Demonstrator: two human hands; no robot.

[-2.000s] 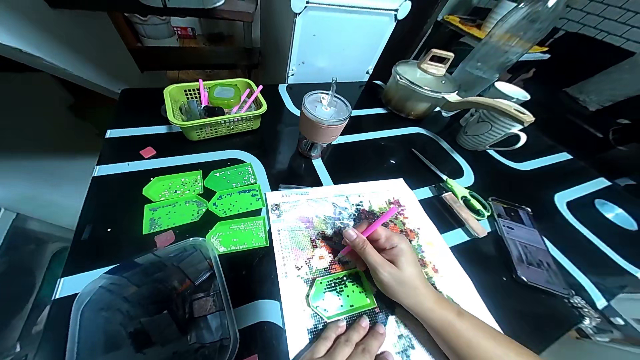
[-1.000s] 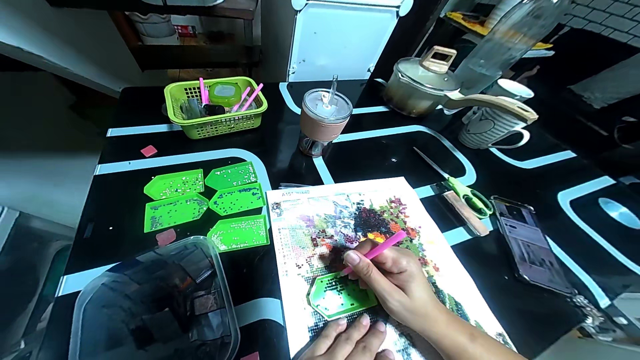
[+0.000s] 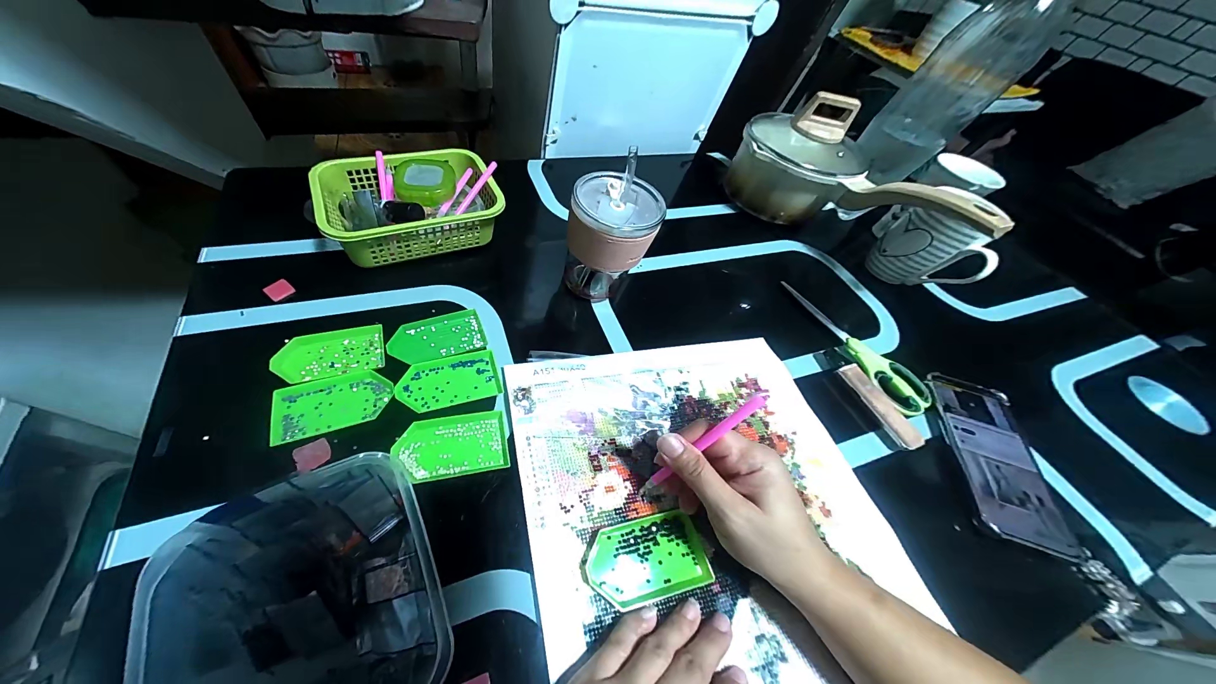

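My right hand (image 3: 736, 489) grips a pink diamond-painting pen (image 3: 711, 439), its tip down at the picture just above a green tray. The diamond-painting canvas (image 3: 560, 475) lies flat, partly covered with coloured drills. On its lower part rests the green drill tray (image 3: 649, 560) with dark drills in it. My left hand (image 3: 660, 649) lies flat with fingers apart below that tray, fingertips near its lower edge; the rest of the hand is cut off by the frame. Several more green trays (image 3: 332, 408) with drills lie to the left of the canvas.
A clear plastic tub (image 3: 432, 570) with small packets stands at lower left. Behind are a green basket (image 3: 418, 249) with pens, a lidded cup (image 3: 613, 242), a saucepan (image 3: 784, 180) and a striped mug (image 3: 921, 249). Scissors (image 3: 888, 375) and a phone (image 3: 1005, 465) lie right of the canvas.
My right hand with the pen has shifted slightly between the tray and the picture area above it. My left hand stays at the canvas's lower edge.
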